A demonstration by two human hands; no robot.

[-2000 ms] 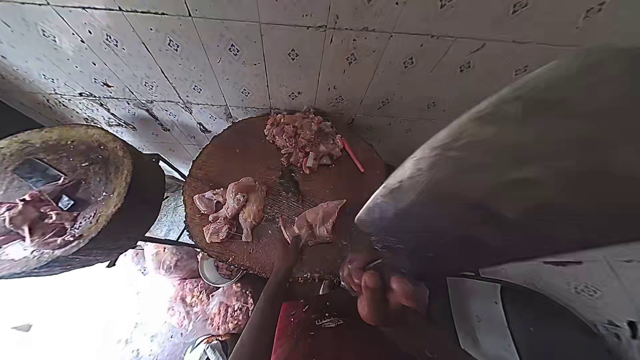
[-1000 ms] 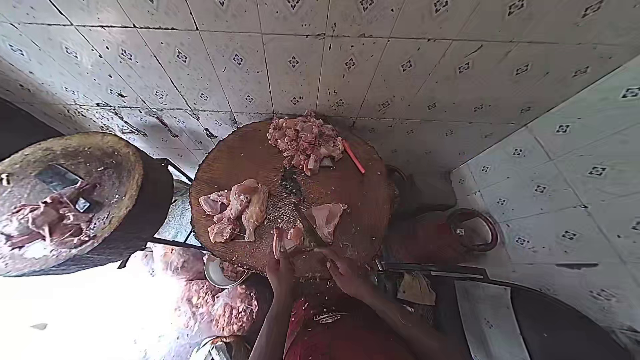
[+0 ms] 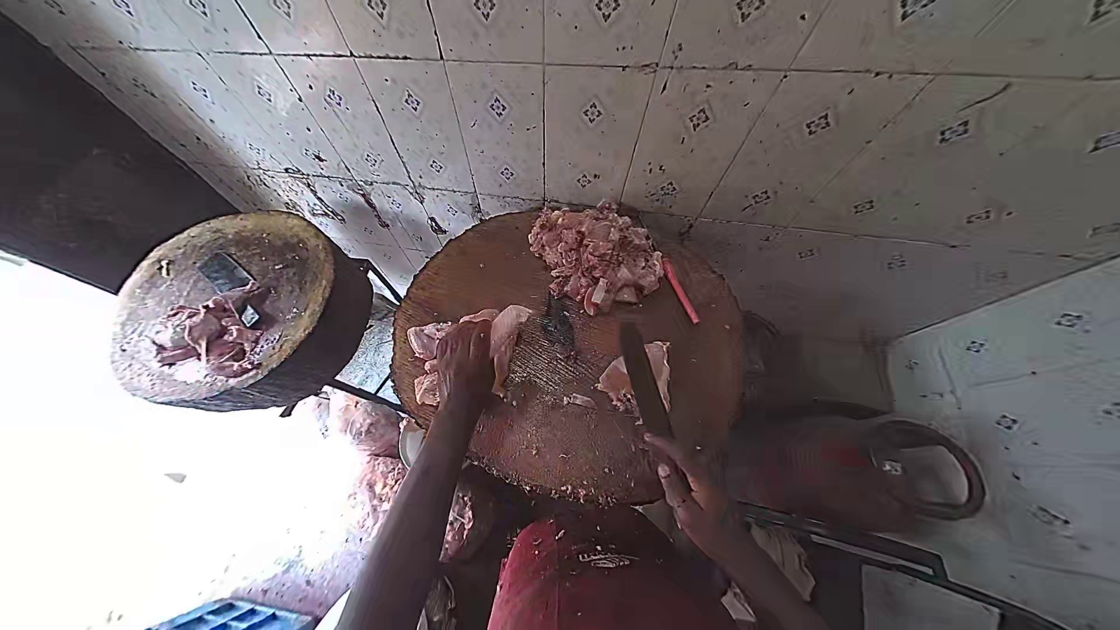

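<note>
On a round wooden chopping block [image 3: 560, 437], my left hand [image 3: 465, 363] rests on raw meat pieces [image 3: 509, 332] at the left side; whether its fingers grip one is hidden. My right hand [image 3: 687, 490], at the block's front right edge, is closed around the handle of a large knife [image 3: 647, 381]. The blade points toward the back and lies over or just above another raw meat piece [image 3: 661, 363]. Chopped meat [image 3: 595, 254] is heaped at the back of the block, and a red stick-like object [image 3: 681, 290] lies beside it.
A second round wooden block [image 3: 297, 254] with meat and a dark flat object [image 3: 225, 272] stands at the left. Behind the main block rises a tiled wall [image 3: 595, 114]. A red gas cylinder [image 3: 822, 464] is at the right. Bags of meat [image 3: 367, 424] and a blue crate [image 3: 236, 615] sit lower left.
My left hand has moved left from the block's front middle to the meat pieces. The knife, raised close to the camera two seconds ago, is now low over the block.
</note>
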